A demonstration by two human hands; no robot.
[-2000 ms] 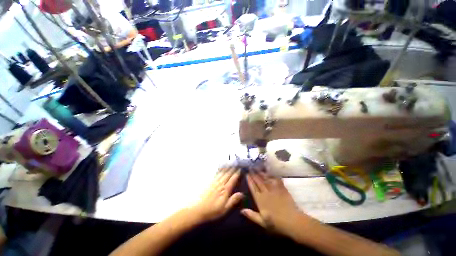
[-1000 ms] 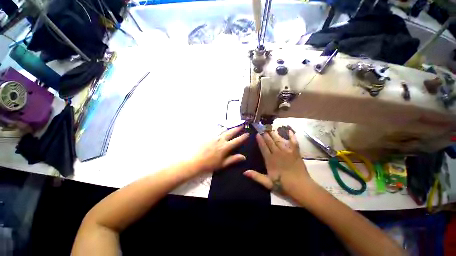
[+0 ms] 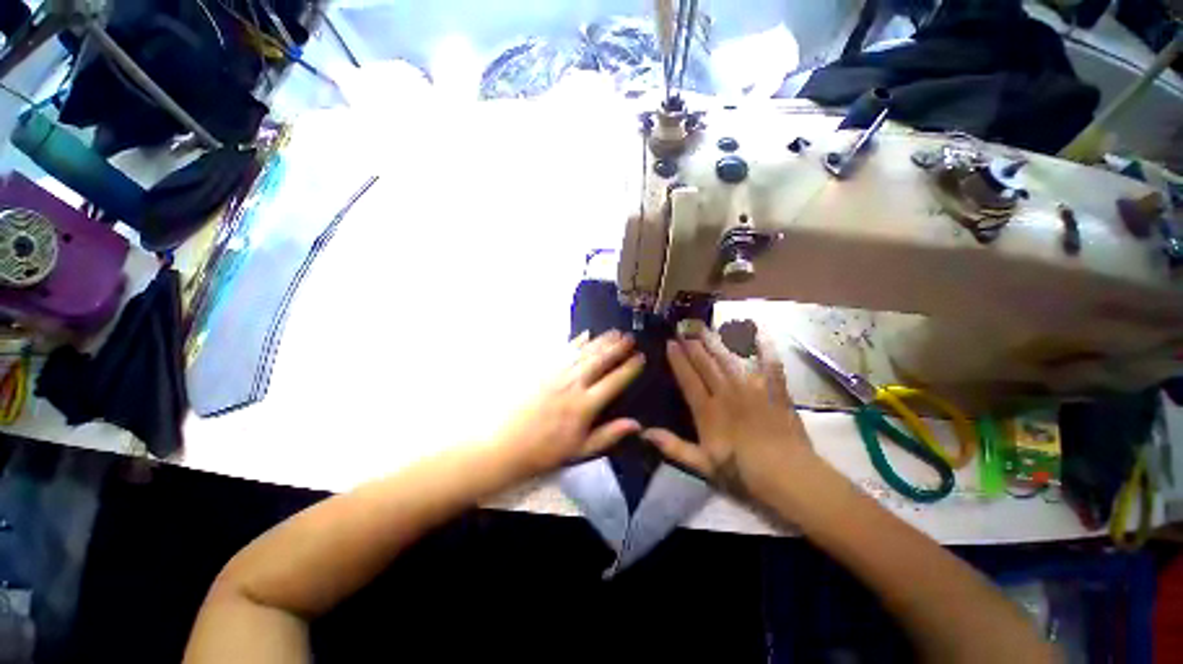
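A black collar piece [image 3: 637, 389] lies flat under the needle and presser foot [image 3: 638, 315] of the cream sewing machine [image 3: 830, 266]. Its front end hangs over the table edge and shows pale grey backing folded to a point. My left hand [image 3: 571, 409] lies on its left side, fingers spread, fingertips just in front of the foot. My right hand [image 3: 740, 415] lies on its right side, fingertips close to the foot. Both hands press down on the fabric. Part of the black cloth shows behind and left of the needle.
A stack of pale grey cut pieces [image 3: 247, 340] lies at left. Scissors [image 3: 902, 435] and a green packet [image 3: 992, 454] lie right of the needle. A purple machine end [image 3: 65, 266], a teal cylinder [image 3: 81, 166] and black cloth [image 3: 130, 370] are far left. Dark cloth [image 3: 960, 81] lies behind the head.
Black fabric now shows behind and left of the needle. The front end now shows pale grey folded backing where a black panel lay. Both hands remain beside the foot. The view has tilted down since the earliest frame.
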